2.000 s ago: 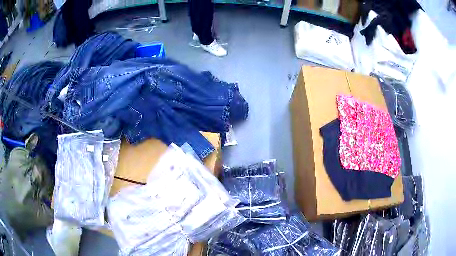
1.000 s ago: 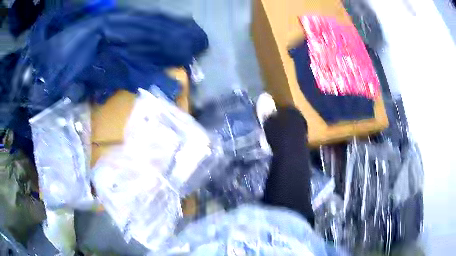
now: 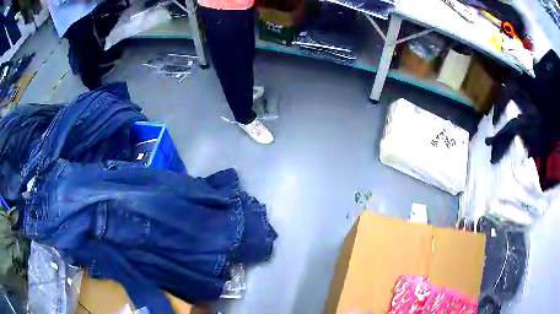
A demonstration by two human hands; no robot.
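Observation:
Neither of my hands is in the picture. A heap of loose dark blue denim garments (image 3: 141,208) lies at the left, over a blue plastic crate (image 3: 166,147) and the edge of a carton (image 3: 101,295). Part of a pale garment in a clear poly bag (image 3: 52,279) shows at the lower left. A brown carton (image 3: 399,245) stands at the lower right. A pink-red speckled cloth (image 3: 430,298) lies on it, cut off by the bottom edge.
A white packed parcel (image 3: 423,147) with dark writing lies on the floor. A person in dark trousers (image 3: 228,61) stands beyond; another is partly visible at the upper left. A worktable (image 3: 430,24) holds orange-handled scissors (image 3: 508,28). Dark bagged garments (image 3: 503,257) lie right of the carton.
The view has tilted up. The denim heap and carton sit lower, and the worktable and persons show more. The dark sleeve-like shape and light-blue denim clothing seen one second ago are out of view.

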